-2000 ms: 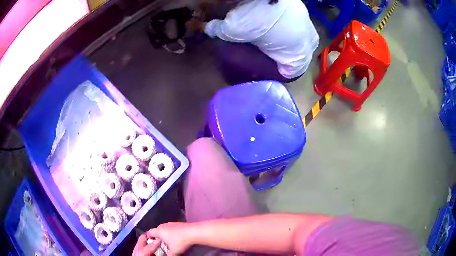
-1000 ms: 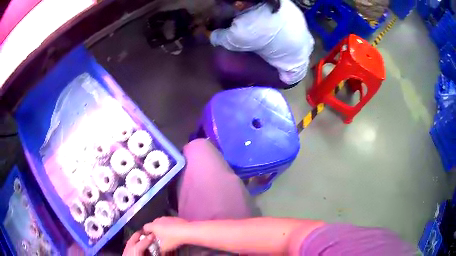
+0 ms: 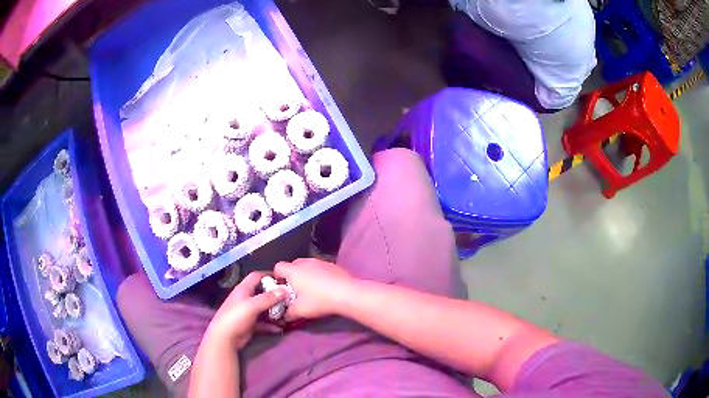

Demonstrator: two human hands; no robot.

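My left hand [image 3: 245,305] and my right hand [image 3: 309,286] meet over my lap, bare, and hold a small white ring part [image 3: 274,298] between their fingers. The fingers cover much of it, and I cannot tell whether it is one ring or two together. In front of my knees is a blue bin [image 3: 268,250] with rows of white bumpy ring parts [image 3: 286,191] with dark centre holes, several of them stacked. A glaring whitish liner [image 3: 198,58] lies in the bin's far part.
A second blue bin [image 3: 113,386] with looser rings [image 3: 64,340] is at the left. A blue stool [image 3: 497,183] stands beside my right knee, a red stool [image 3: 649,128] further right. A person in a light top [image 3: 548,39] is at the upper right.
The view has shifted, so bins, stools and lap sit higher or further right. Both hands, before partly cut off at the bottom edge, now show fully, still together on the ring part.
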